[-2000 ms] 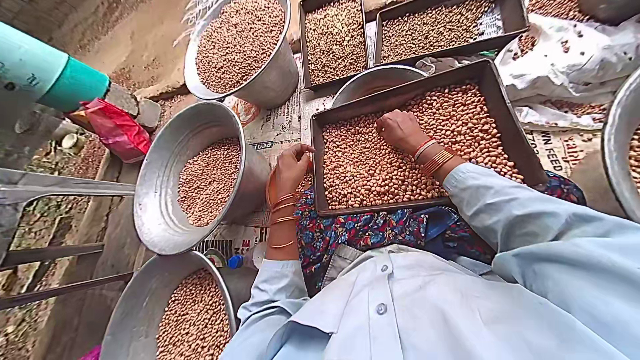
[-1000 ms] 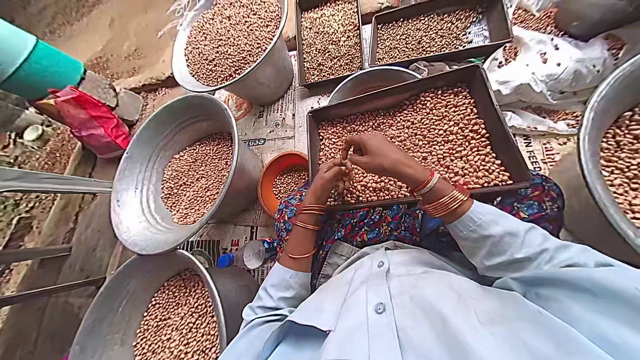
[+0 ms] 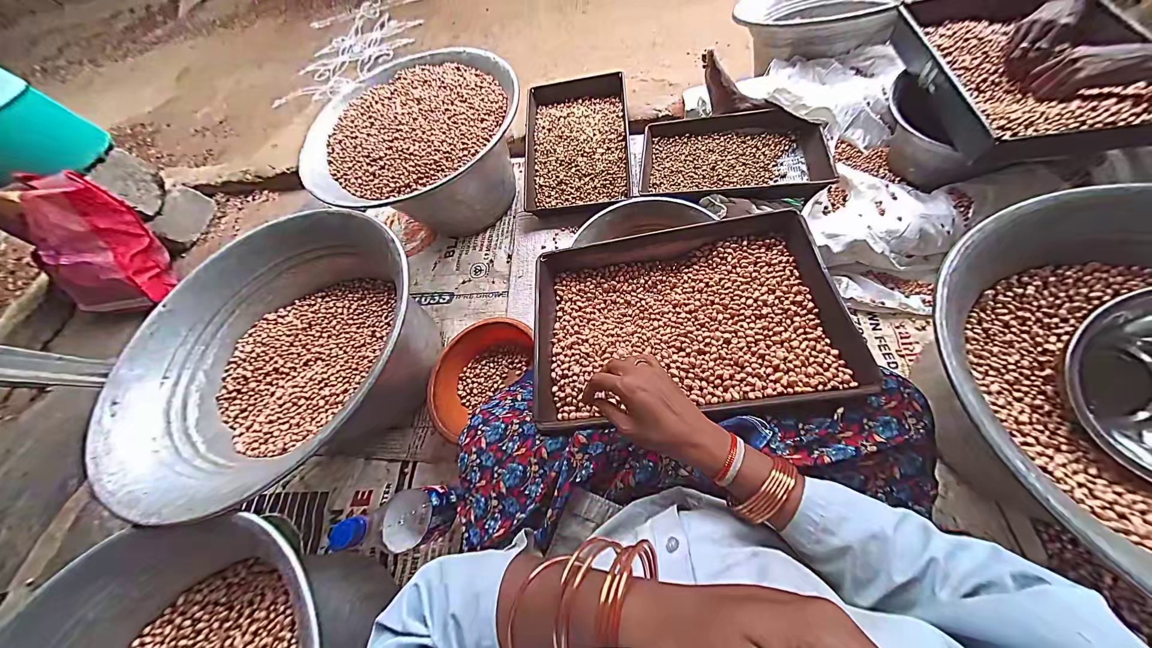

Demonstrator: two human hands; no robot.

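A dark rectangular tray (image 3: 693,315) of brown nuts or seeds rests on my lap, over flowered cloth. My right hand (image 3: 648,405), with bangles at the wrist, reaches over the tray's near left corner, its bent fingertips at the nuts; whether they pinch one cannot be told. My left forearm, also in bangles, crosses low in front of my shirt; only the back of my left hand (image 3: 792,621) shows at the bottom edge, its fingers hidden. An orange bowl (image 3: 445,382) with some nuts stands just left of the tray.
Metal tubs of nuts stand left (image 3: 153,405), back left (image 3: 315,166), lower left (image 3: 297,576) and right (image 3: 967,396). Two smaller trays (image 3: 621,90) (image 3: 652,157) lie behind. Another person's hands (image 3: 1071,63) work in a tray (image 3: 981,117). A plastic bottle (image 3: 405,522) lies near my lap.
My hands, together over the tray a second ago, are now apart: the left has come down toward my body, the right stays at the near left corner. The view takes in more at the back right.
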